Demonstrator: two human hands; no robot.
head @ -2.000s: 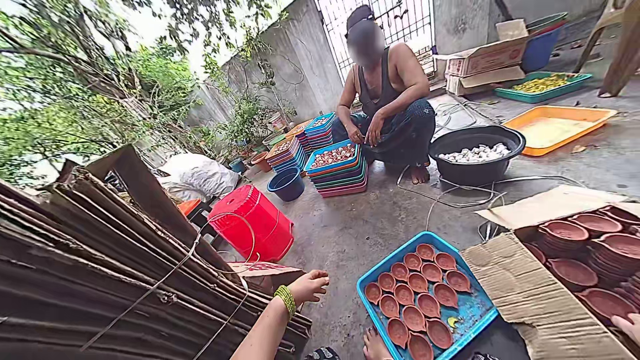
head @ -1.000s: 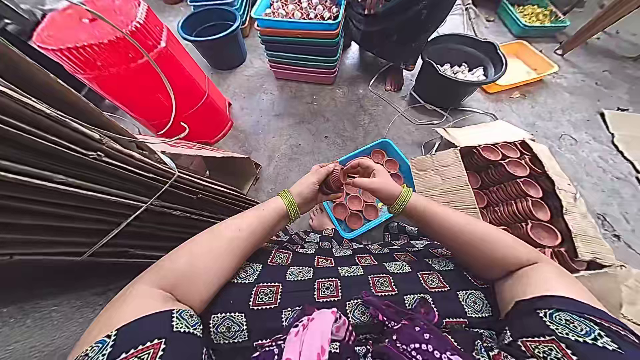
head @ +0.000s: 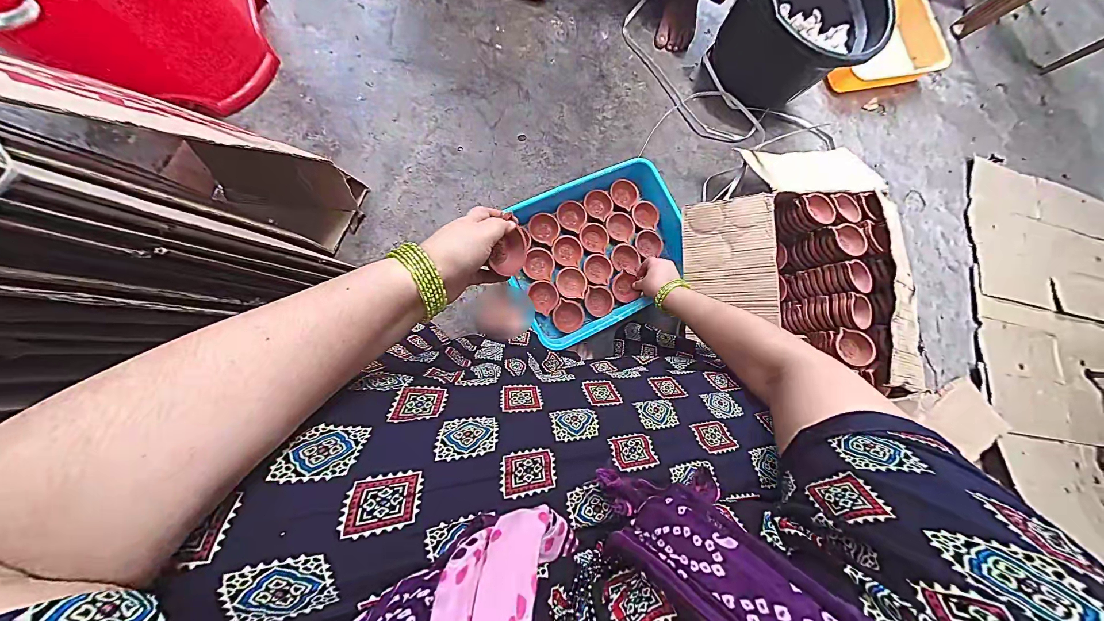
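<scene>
My left hand (head: 473,248), with green bangles at the wrist, holds small clay lamp cups (head: 509,251) at the left edge of a blue plastic tray (head: 662,191). Rows of reddish clay lamp cups (head: 571,282) lie face up in the tray. At the tray's lower right, my right hand (head: 657,278) has its fingertips on a clay cup (head: 627,287) there. How many cups my left hand holds cannot be told. To the right, a cardboard box (head: 731,259) holds stacked rows of like clay cups (head: 832,278) on their sides.
Flattened cardboard (head: 155,250) is stacked at the left, by a red plastic container (head: 147,43). A black tub (head: 776,60) with white pieces, an orange tray (head: 930,43), a loose cable (head: 690,112) and a person's foot (head: 676,26) are beyond. Cardboard sheets (head: 1035,302) lie at the right.
My hands were together over the tray with a stack of cups one second ago; now they are apart, the left at the tray's left edge, the right at its lower right. The view has tilted down.
</scene>
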